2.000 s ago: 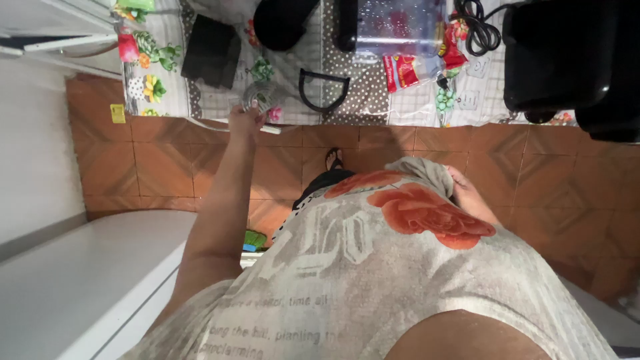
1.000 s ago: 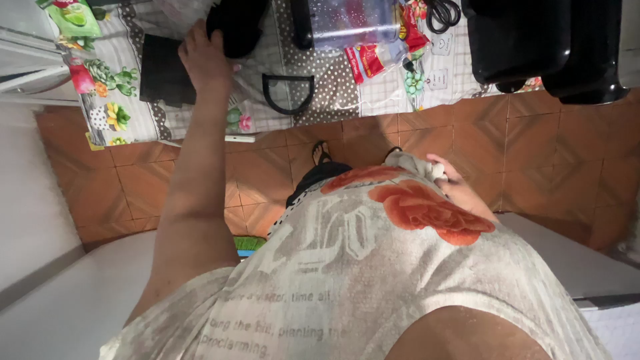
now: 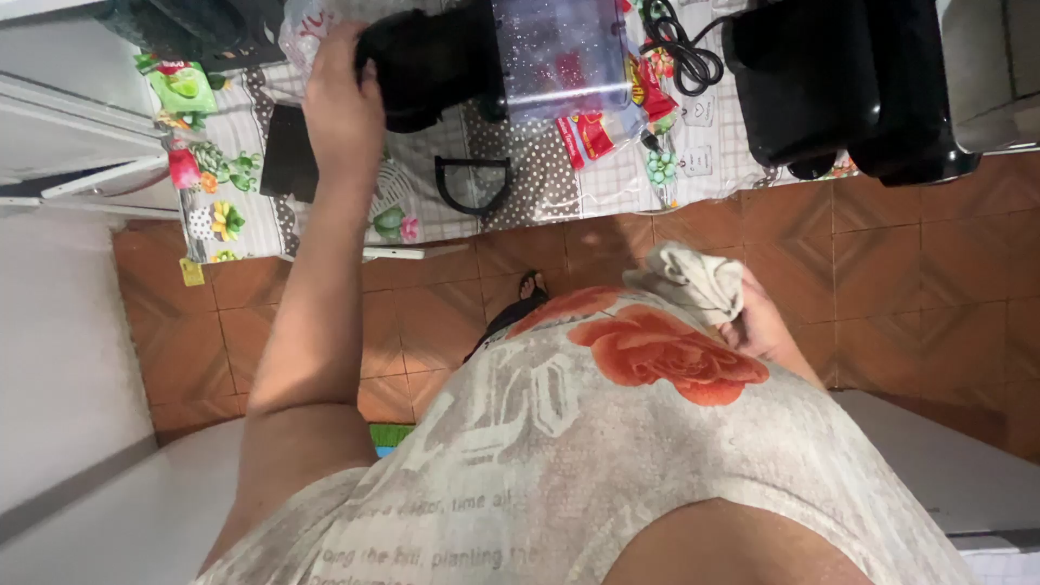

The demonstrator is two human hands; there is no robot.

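My left hand is at the left part of the table, its fingers against the left side of a black plastic appliance part; its grip there is partly hidden. Under and beside the wrist lies a flat black piece. A black D-shaped handle piece rests on the flowered tablecloth, right of my left forearm. My right hand is low beside my shirt, closed on a crumpled light cloth. Right of the black part stands a clear plastic container with droplets on it.
A black appliance with a coiled cord stands at the right. Red packets lie by the container, a green packet at the far left. A clear plastic bag is behind my left hand. The tablecloth hangs over the front edge.
My left hand has moved from a clear round piece near the table's front edge, farther back to the black part. The black part now sits against the clear container. My right hand still holds the cloth.
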